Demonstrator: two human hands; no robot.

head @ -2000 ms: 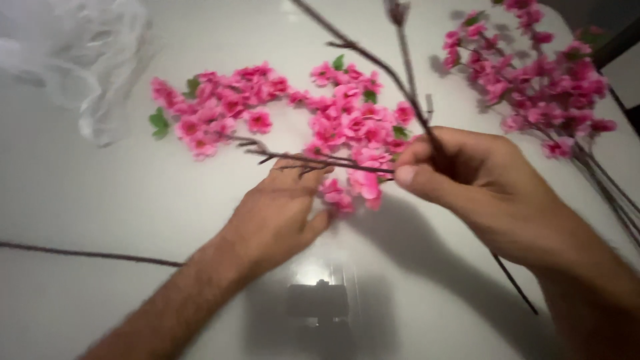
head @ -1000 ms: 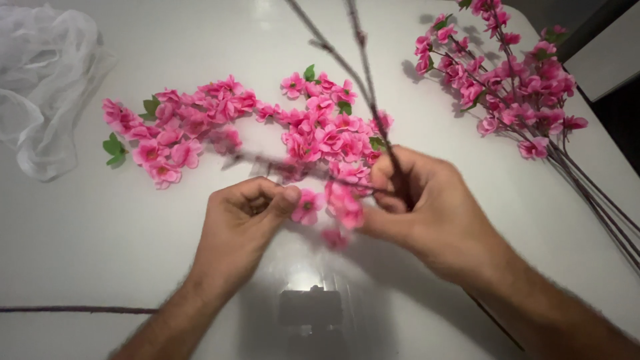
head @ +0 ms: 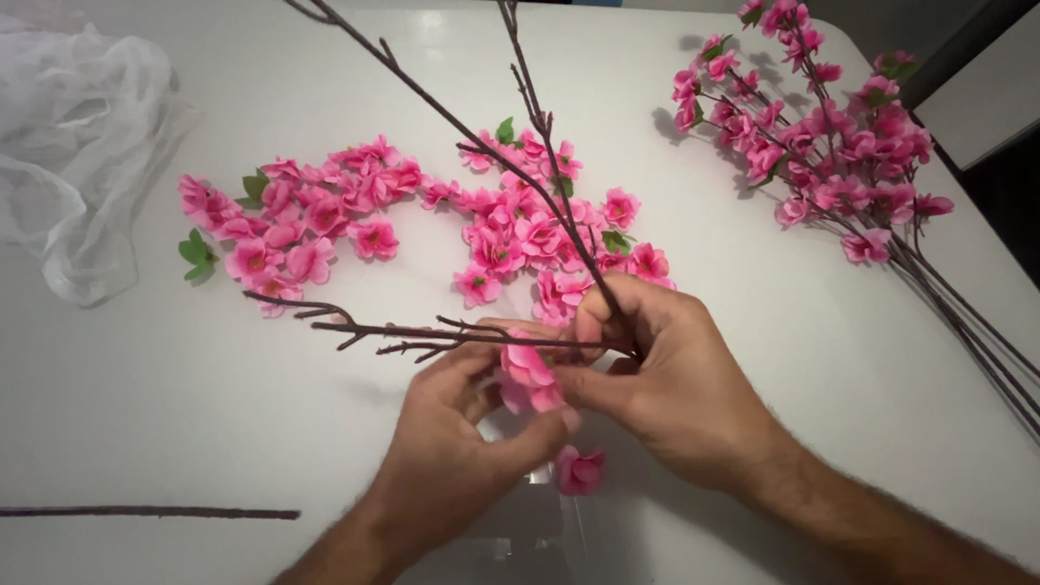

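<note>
My right hand [head: 666, 382] grips a bare brown artificial branch [head: 455, 122] near its fork; two twigs rise toward the top and a side twig [head: 422, 333] points left. Between the fingertips of both hands are pink artificial blossoms [head: 526, 370]. My left hand [head: 479, 431] has its fingers around them, just under the side twig; its fingertips are partly hidden. A single pink blossom [head: 581, 470] lies below the hands. Behind them, loose pink blossoms lie in a left heap [head: 301, 215] and a right heap [head: 528, 223], with a few green leaves [head: 197, 253].
Stems with pink blossoms [head: 829, 154] lie at the right of the white table [head: 366, 439]. A crumpled white sheer cloth [head: 81, 162] is at the upper left. A thin brown stem [head: 154, 512] lies at the lower left.
My left hand was beside the blossom heap two seconds ago and is now close to my right hand, at the blossoms under the side twig. The branch stays in my right hand.
</note>
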